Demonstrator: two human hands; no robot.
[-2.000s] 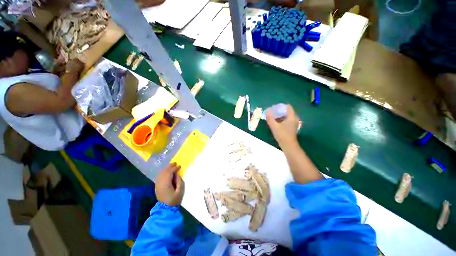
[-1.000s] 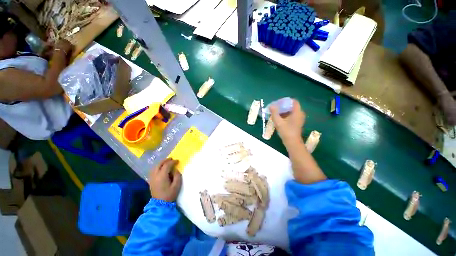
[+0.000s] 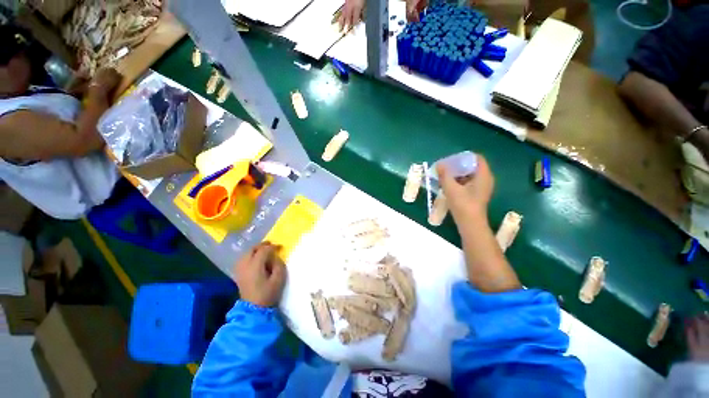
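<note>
My right hand (image 3: 469,190) holds a small translucent whitish bottle (image 3: 459,164) over the green belt. A tan piece (image 3: 438,208) lies right below the hand, and another tan piece (image 3: 413,183) lies just left of it. A thin pale line shows between them, below the bottle. My left hand (image 3: 261,274) rests at the edge of the white-covered bench, beside the yellow card (image 3: 295,225); its fingers are curled and I see nothing in it. A loose pile of tan pieces (image 3: 373,303) lies on the white bench between my arms.
Green belt (image 3: 373,116) crosses in front with tan pieces and blue cylinders. A grey post (image 3: 241,85), an orange round holder (image 3: 214,202) and a boxed clear bag (image 3: 151,128) stand left. Bundled blue cylinders (image 3: 441,43) and card stacks (image 3: 540,70) lie across. Other people's arms show left, right and at top.
The belt pieces have shifted to the right and down. My right hand has moved slightly right with the bottle. Another person's hands have appeared at the top and a hand at the lower right.
</note>
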